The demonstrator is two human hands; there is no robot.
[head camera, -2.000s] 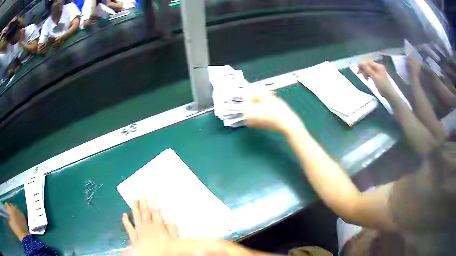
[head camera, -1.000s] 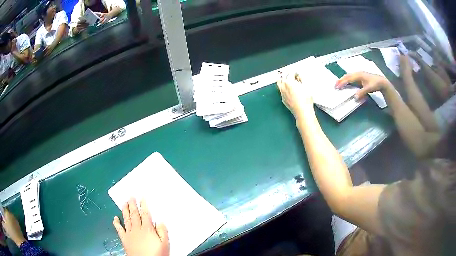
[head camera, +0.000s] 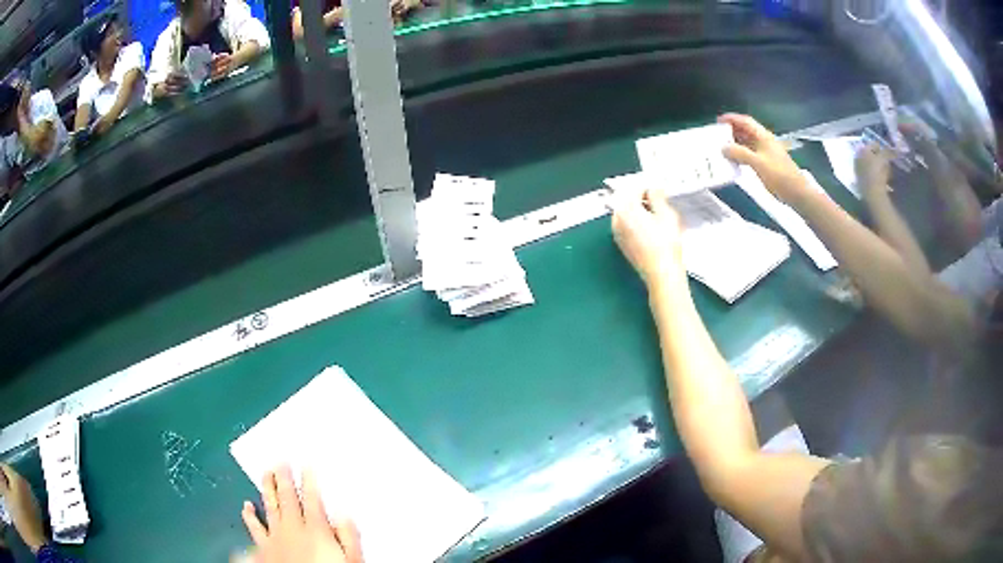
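My left hand lies palm down, fingers spread, on the lower left part of a stack of flat white sheets. It grips nothing, and its wrist is cut off by the bottom edge. The stack's top looks blank. My right hand is not in view. A loose fanned pile of folded leaflets with short black bars lies beside the metal post. Another narrow strip pile lies at the far left.
The green workbench has a pale metal rail and upright post. At right, a neighbour's two hands hold a printed sheet above a white stack. A neighbour's hand shows at far left. People sit beyond the dark belt.
The right neighbour's hand has left the folded leaflet pile, and both that person's hands now hold a raised sheet. My left hand stays on the stack. The view has shifted slightly.
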